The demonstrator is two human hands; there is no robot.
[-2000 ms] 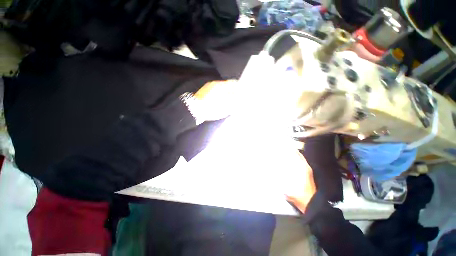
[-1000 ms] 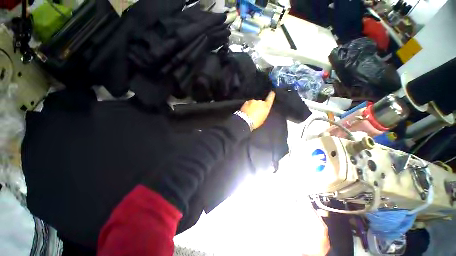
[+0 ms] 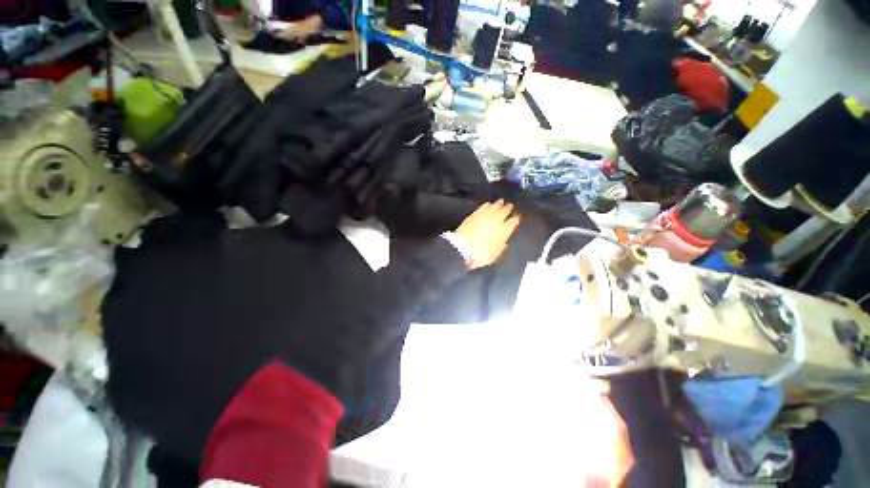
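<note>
A large black garment panel (image 3: 238,315) lies flat left of the sewing machine (image 3: 706,305). My left hand (image 3: 488,233) lies palm down with fingers a little apart on black cloth (image 3: 534,224) behind the machine head; whether it grips the cloth does not show. My right hand (image 3: 615,443) is partly visible at the lower right, washed out by the lamp glare; its fingers and anything in them cannot be made out. Narrow black pieces (image 3: 649,419) lie right of it under the machine arm. The needle area is lost in glare.
A bundle of black pieces (image 3: 334,133) is heaped behind the panel. A red-pink flask (image 3: 692,221) stands behind the machine. A light-blue hank (image 3: 735,405) hangs by a clear tray (image 3: 758,457). Another machine (image 3: 57,181) is at the left, a black plastic bag (image 3: 668,133) at the back.
The view has tilted up and shifted. My left hand went from beside the machine head to the cloth behind, and its fingers have spread. The panel's front part has shifted, baring more white tabletop.
</note>
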